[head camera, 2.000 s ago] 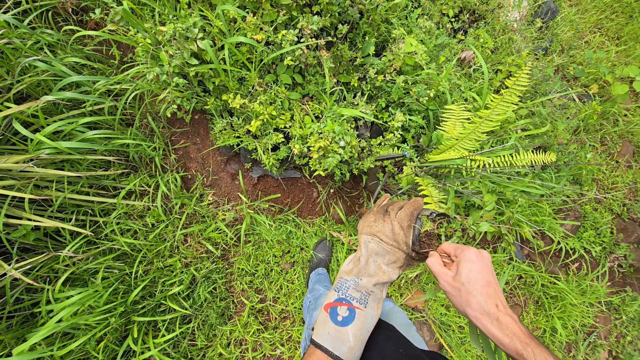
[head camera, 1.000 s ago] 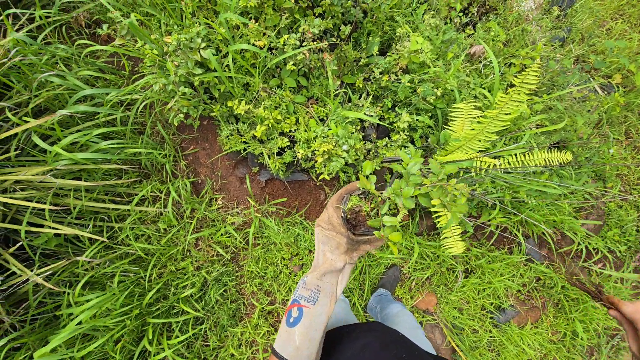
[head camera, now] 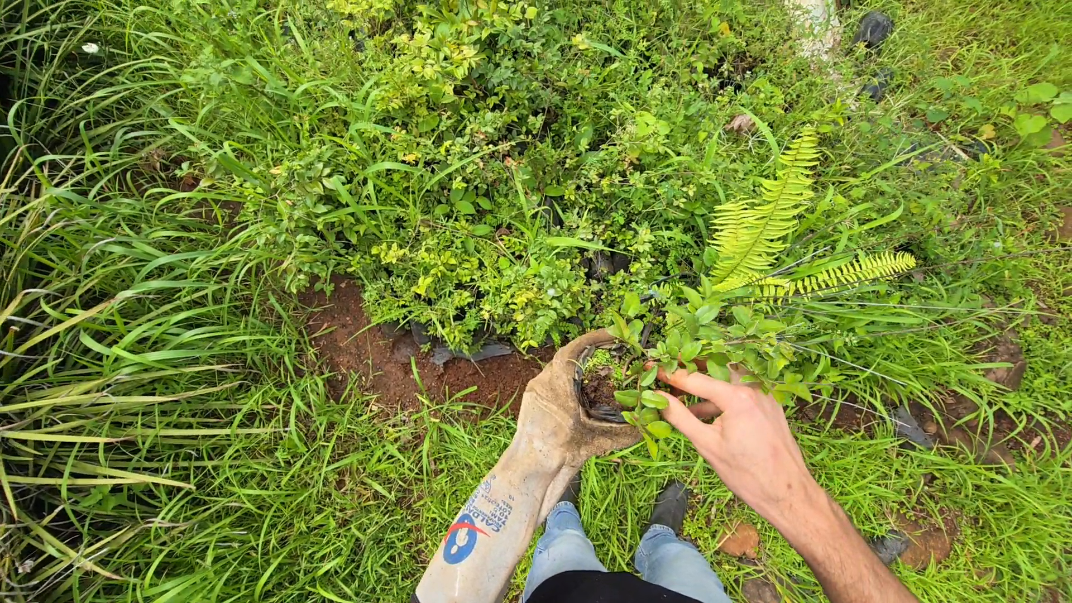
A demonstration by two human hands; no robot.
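My left hand (head camera: 578, 402), in a long leather work glove, is wrapped around a black plastic seedling bag (head camera: 605, 412) holding dark soil and a small leafy plant (head camera: 682, 335). The plant leans to the right out of the bag. My bare right hand (head camera: 737, 427) reaches in from the lower right, its thumb and fingertips at the plant's stem and leaves just right of the bag. Leaves partly hide the fingertips, so whether they pinch the stem is unclear.
Dense low shrubs (head camera: 469, 193) grow beyond my hands, with bare reddish soil (head camera: 360, 343) at their near edge. A bright fern frond (head camera: 762, 218) rises behind the held plant. Long grass (head camera: 100, 335) covers the left. Stones (head camera: 739, 540) lie near my boots (head camera: 667, 507).
My right hand went out to the right edge holding dark material, and is now back at the plant with that material gone from it. My left hand keeps hold of the bag.
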